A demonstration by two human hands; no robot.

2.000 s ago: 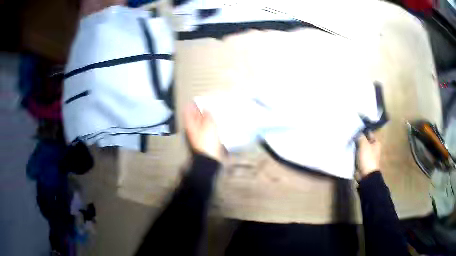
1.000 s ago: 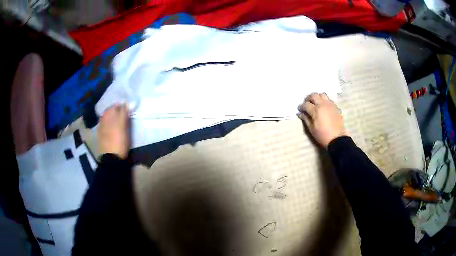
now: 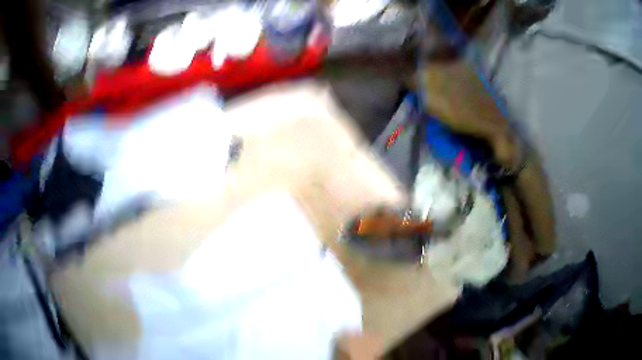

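Observation:
The view is strongly blurred. A white garment panel point(image 3: 253, 281) lies across the near part of the tan pressing table point(image 3: 169, 242), cut off by the bottom edge. My right hand point(image 3: 360, 346) is a small blurred patch at the panel's lower right edge, mostly out of the picture; its grip cannot be made out. My left hand is not in view. More white pieces point(image 3: 169, 158) lie at the far left of the table, with dark edges. The steam iron point(image 3: 391, 226), with its orange-brown handle, stands at the table's right side.
Crumpled pale cloth point(image 3: 468, 242) lies right of the iron. A grey-blue box with red switches point(image 3: 394, 137) is behind it. Red cloth point(image 3: 134, 81) runs behind the table. White panels with a dark line point(image 3: 24, 302) show at the left edge. Dark cloth point(image 3: 542, 295) is at lower right.
The view has swung right. The panel work that both hands held now lies farther away, and a white panel is in front. My left hand has left the picture; my right is at the bottom edge.

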